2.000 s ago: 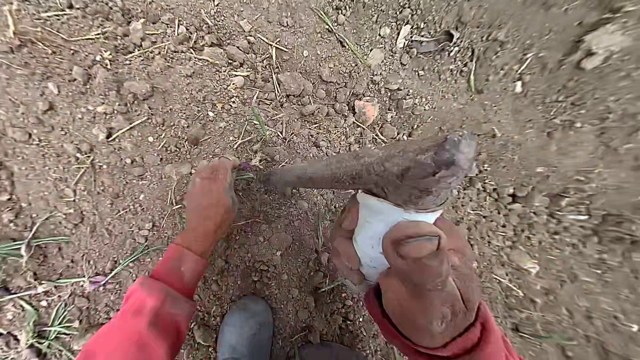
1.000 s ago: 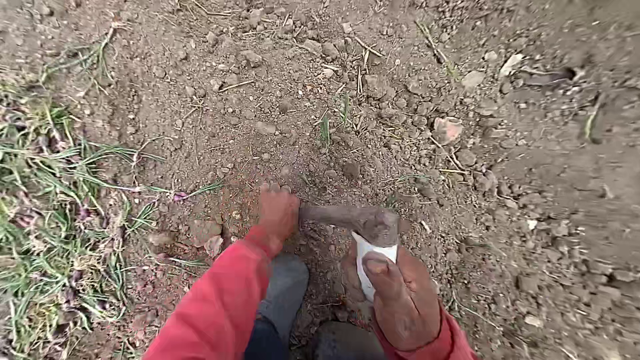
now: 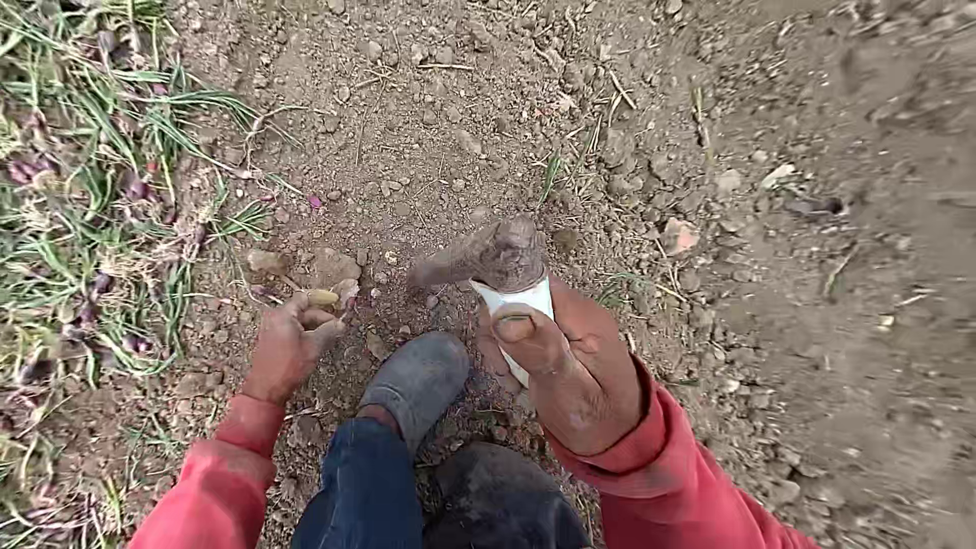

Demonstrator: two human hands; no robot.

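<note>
My right hand is closed round the white-wrapped grip of a short hand tool, which has a worn, soil-coloured head pointing left over the soil. The far end of the tool is blurred. Low over the ground at the left, my left hand has its thumb and fingers near a small yellowish-brown piece; whether it grips this piece I cannot tell. Purple-red onions with green leaves lie in a pile to the left of that hand.
Dry, cloddy soil with small stones and bits of straw spreads ahead and to the right. A reddish stone lies right of the tool. My grey shoe and a dark-clad knee are close below my hands.
My left hand has moved left, away from the tool's end, toward the onion pile. The tool remains in my right hand. The view has shifted left, bringing more onions in.
</note>
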